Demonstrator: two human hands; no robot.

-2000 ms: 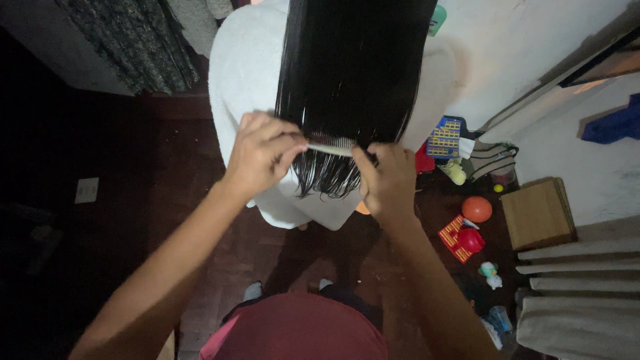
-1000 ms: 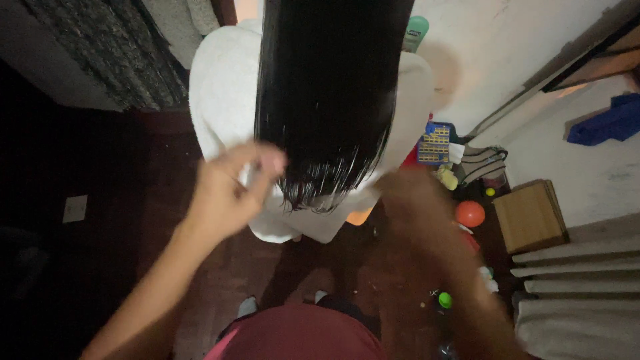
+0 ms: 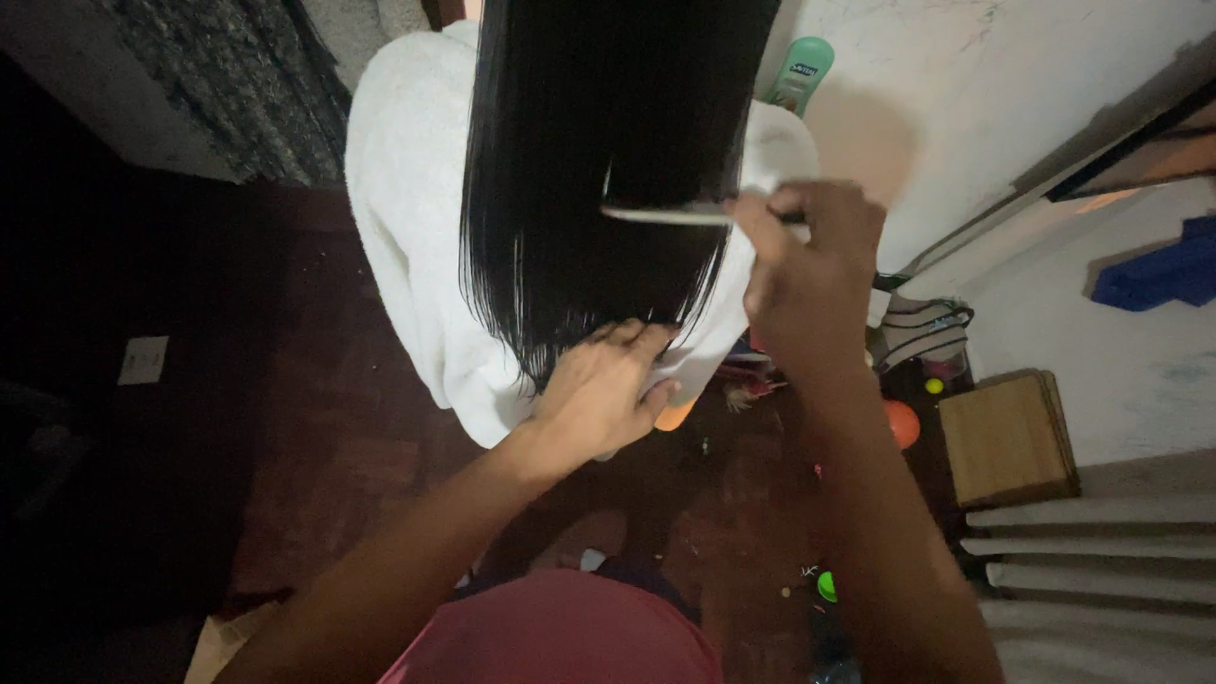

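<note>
Long, straight dark hair (image 3: 608, 123) of a person hangs over a white towel (image 3: 399, 190) around that person's shoulders. My right hand (image 3: 812, 256) grips one end of a light-coloured comb (image 3: 665, 216), which lies level across the lower right half of the hair, slightly blurred. Below it, my left hand (image 3: 603, 385) rests at the hair's lower ends, back of the hand up and fingers against the strands. Whether its fingers pinch any hair is hidden.
A green bottle (image 3: 803, 76) stands by the wall at the upper right. On the dark wooden floor at right are an orange ball (image 3: 901, 425), a wooden board (image 3: 1002, 442), a small yellow ball (image 3: 935, 387) and a bright green object (image 3: 827, 586). A blue cloth (image 3: 1159, 271) hangs at far right.
Two seconds ago both hands held the comb level near the hair's ends. Now only my right hand holds it, higher on the hair, and my left hand has moved right to the tips.
</note>
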